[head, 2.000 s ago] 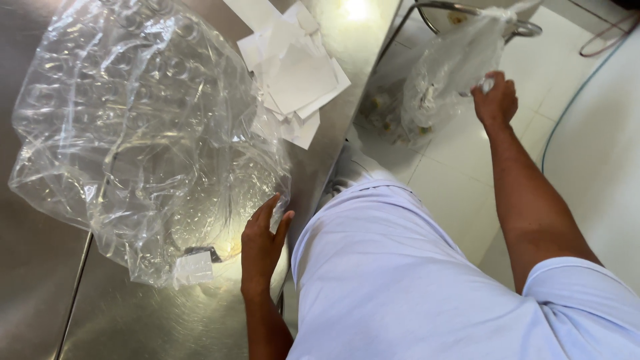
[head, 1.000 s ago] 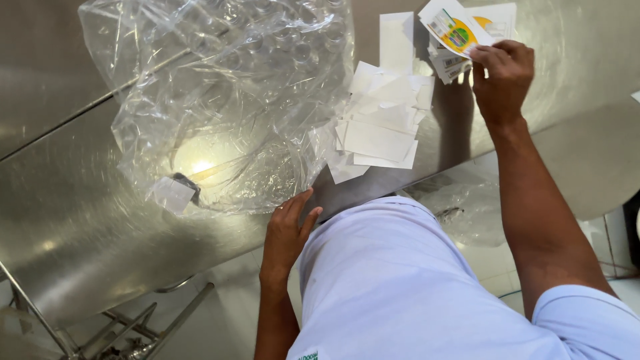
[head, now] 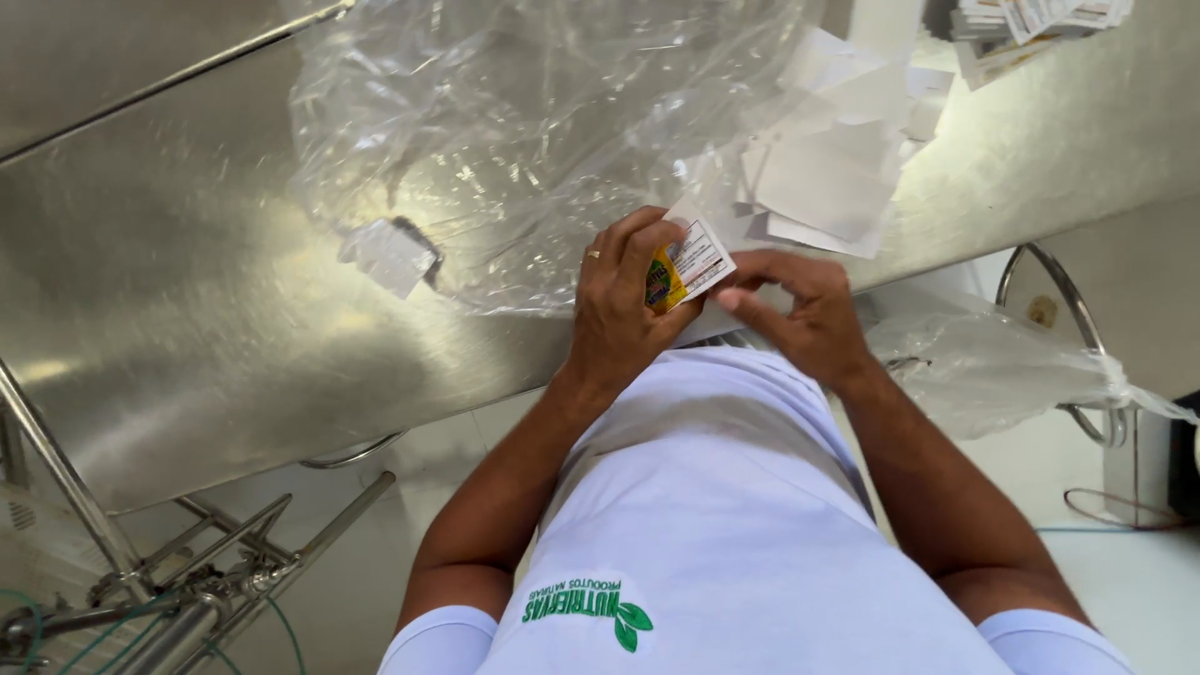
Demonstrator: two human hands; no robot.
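Observation:
My left hand (head: 619,291) holds a printed label (head: 698,262), yellow and white with writing, near the front edge of the steel table. My right hand (head: 797,305) is close to the label's lower right corner, thumb and forefinger nearly together; whether it grips anything is unclear. Beyond my hands lies a large clear plastic bag (head: 525,141) with a small whitish piece (head: 389,258) at its left end. White paper sheets (head: 825,183) lie loosely piled to the right of the bag. A stack of printed labels (head: 1022,33) rests at the far right.
The steel table (head: 187,328) has a seam at the upper left. A translucent bag (head: 975,366) hangs from a metal ring (head: 1059,281) beyond the table's front edge at the right. A metal tube frame (head: 197,591) with thin green hoses stands at the lower left.
My right hand has come back from the label stack towards my body. My left hand, resting at the plastic bag's edge before, now holds a label.

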